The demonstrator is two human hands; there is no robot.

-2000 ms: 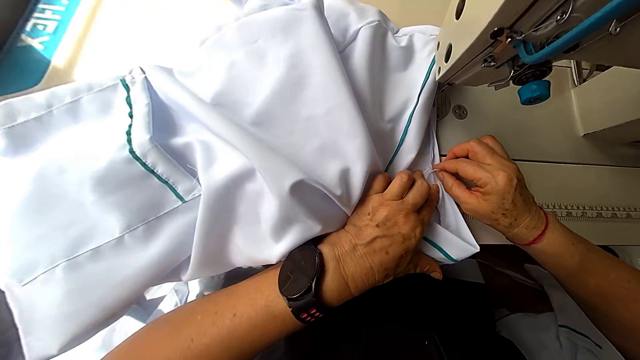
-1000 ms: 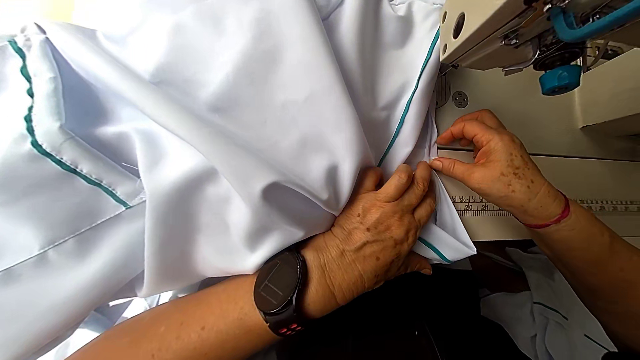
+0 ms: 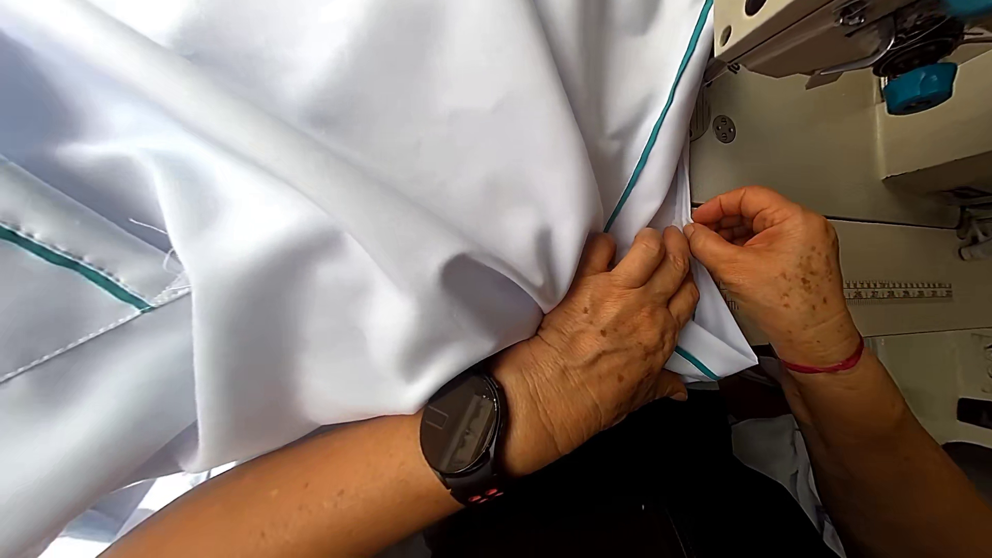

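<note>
A white fabric garment [image 3: 372, 186] with green piping [image 3: 659, 124] spreads over the left and middle of the view. My left hand [image 3: 604, 333], with a dark watch [image 3: 462, 434] on its wrist, grips the cloth near its right edge; its thumb is partly under the fabric. Just to the right, my right hand [image 3: 767, 271] pinches the garment's folded edge between thumb and index finger, close to the left fingertips. A red string bracelet [image 3: 825, 360] circles the right wrist. Loose threads [image 3: 174, 263] show by a stitched seam at the left.
At the upper right a sewing machine head [image 3: 783, 31] with a blue knob [image 3: 920, 87] overhangs its pale bed [image 3: 798, 170]. A measuring tape strip [image 3: 899, 291] lies along the machine table beyond my right hand. White cloth [image 3: 775, 453] hangs below, beside dark clothing [image 3: 620, 480].
The garment's left part, with its piped seam, has slid left and partly out of view. Both hands remain at the right edge of the cloth.
</note>
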